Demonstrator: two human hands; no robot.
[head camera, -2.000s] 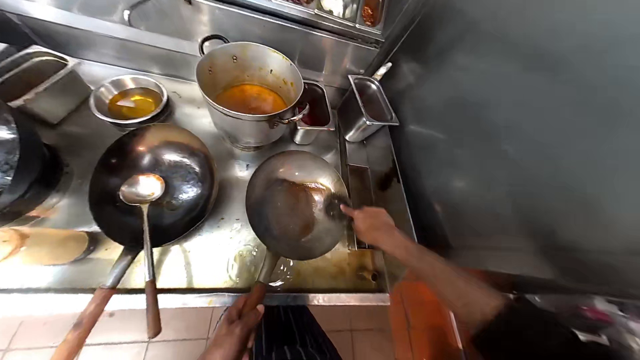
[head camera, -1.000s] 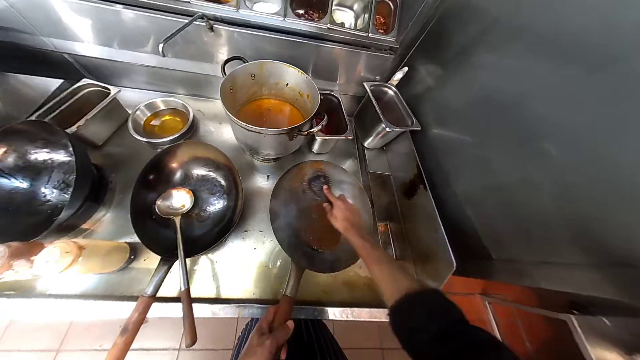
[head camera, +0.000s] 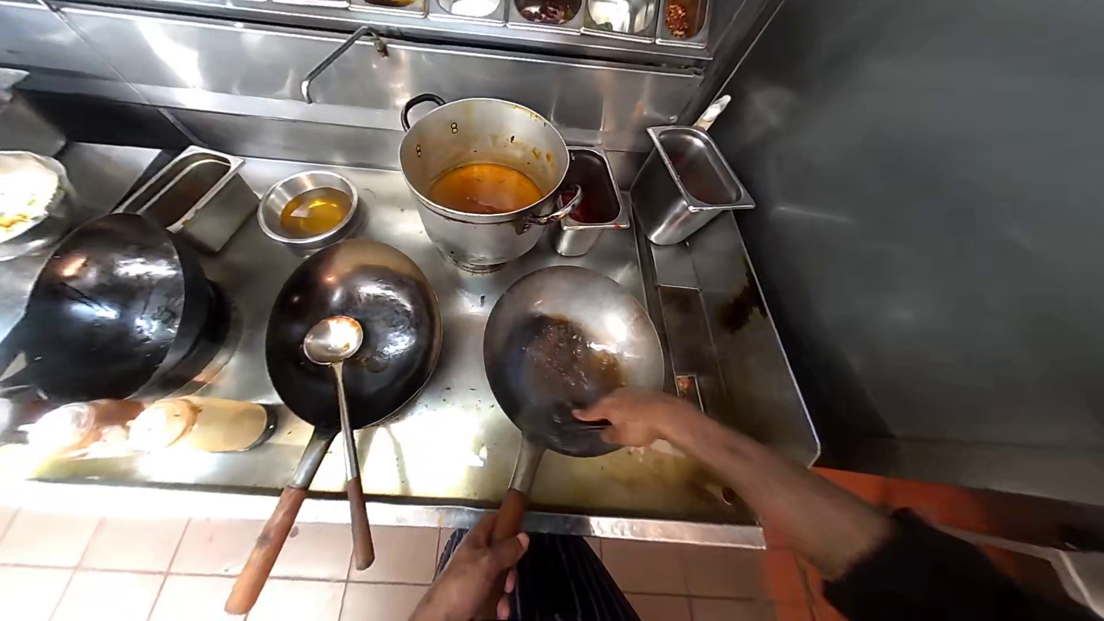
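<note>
My left hand (head camera: 483, 565) is closed around the wooden handle of the right-hand wok (head camera: 621, 336), below the counter's front edge. Brown liquid and dark residue lie in that wok's bowl. Over its lower right part is my right hand (head camera: 634, 416), fingers bent around something dark that is blurred and partly hidden; its kind is unclear. Left of it rests a second, dark wok (head camera: 397, 302) with a wooden handle. A metal ladle (head camera: 334, 339) lies in this wok, its handle pointing toward me.
Behind the woks stand a large pot (head camera: 487, 228) of orange liquid, a metal bowl (head camera: 309, 207) of yellow oil and deep steel containers (head camera: 681, 216). Another wok (head camera: 103, 302) and squeeze bottles (head camera: 203, 423) are at left. A dark wall (head camera: 931, 216) bounds the right side.
My right hand has moved from the far side of the wok to its near right edge. My left hand keeps hold of the handle. The view has shifted, showing more on the left.
</note>
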